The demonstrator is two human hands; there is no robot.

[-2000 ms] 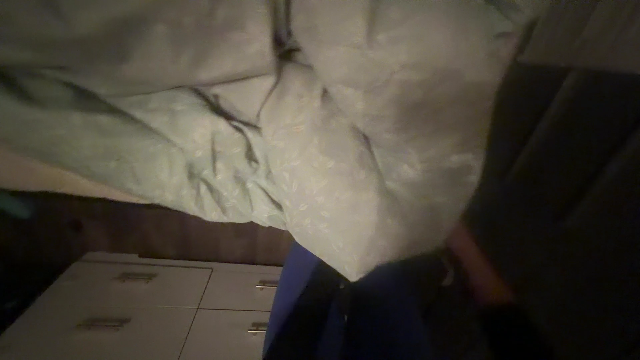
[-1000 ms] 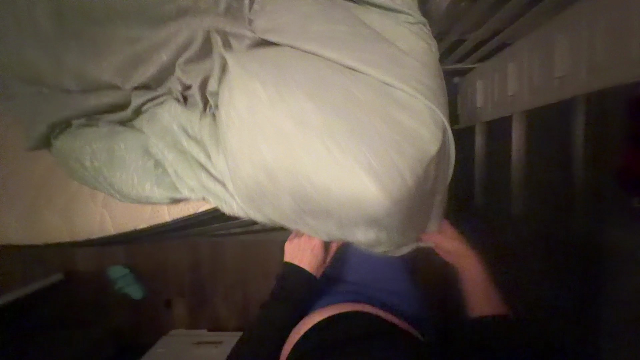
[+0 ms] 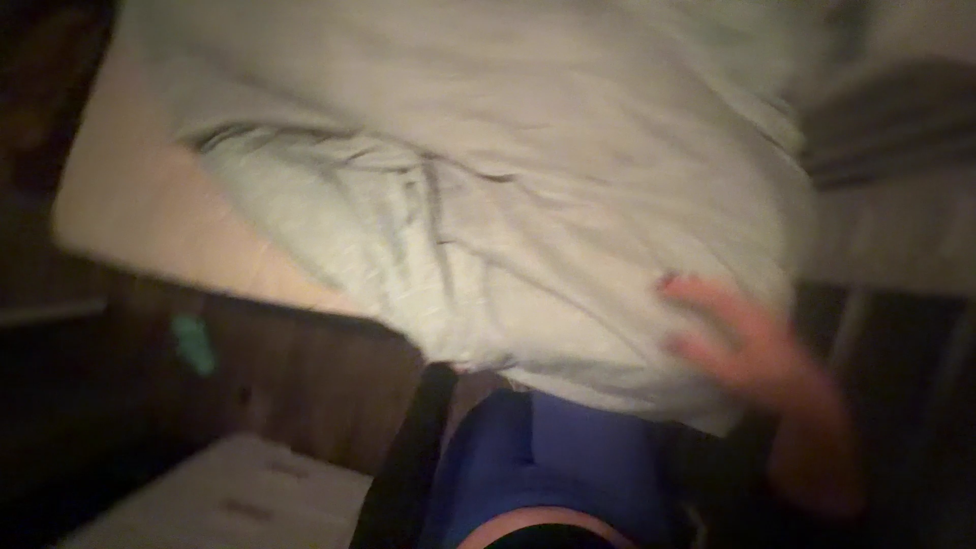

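Note:
A pale green duvet (image 3: 595, 229), creased and blurred, is spread over a bed and hangs at the near edge. My right hand (image 3: 724, 335) is over its right part with the fingers apart and nothing between them; blur hides whether it touches the cloth. My left arm, in a dark sleeve, reaches up to the duvet's near edge, where the left hand is hidden at or under the cloth. A bare part of the mattress (image 3: 191, 221) shows at the left.
A white chest of drawers (image 3: 244, 496) stands at the lower left. A green item (image 3: 194, 345) lies on the wooden floor (image 3: 305, 374). At the right is a slatted frame (image 3: 884, 236), dim and blurred.
My right hand has come off the duvet's near edge and moved up over its top. The duvet's bulging near part now lies flatter. The left hand, visible a second ago, is now hidden.

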